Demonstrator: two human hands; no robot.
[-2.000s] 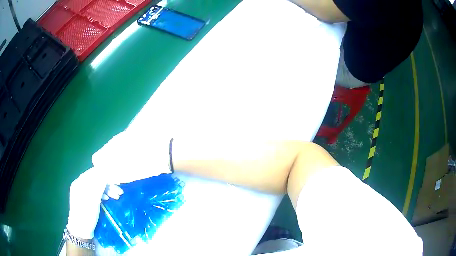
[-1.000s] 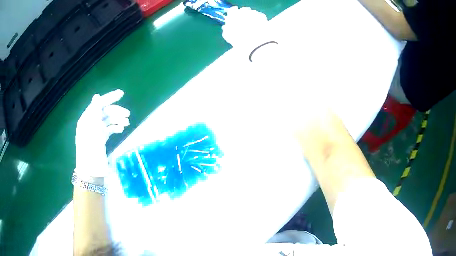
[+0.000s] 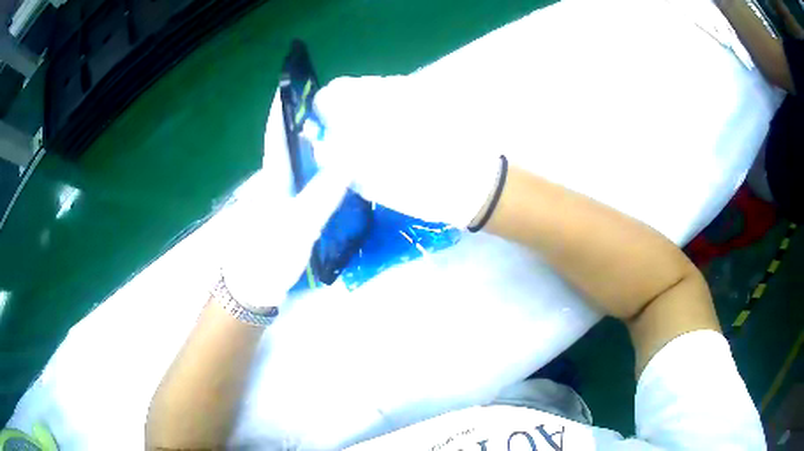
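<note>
A black phone frame (image 3: 298,119) with blue film is held tilted in front of me, over the blue film pile. My left hand (image 3: 273,233), in a white glove, grips it from the left side. My right hand (image 3: 388,132), also white-gloved, is at its upper right side; its fingers are washed out by glare, so its hold cannot be made out. A dark end of the frame shows below the left fingers. The blue film pile (image 3: 397,240) lies on the white padded bench, partly hidden by my hands.
The white bench (image 3: 573,97) curves across the view beside the green surface (image 3: 194,114). Black trays (image 3: 115,62) stand at the upper left. Another person's arm (image 3: 763,40) is at the upper right, above a red stool (image 3: 736,229). A green-rimmed object (image 3: 31,438) is at the lower left.
The right hand has come back from the far frame on the green surface. The left hand has moved right, and both hands are now together at a frame above the blue pile.
</note>
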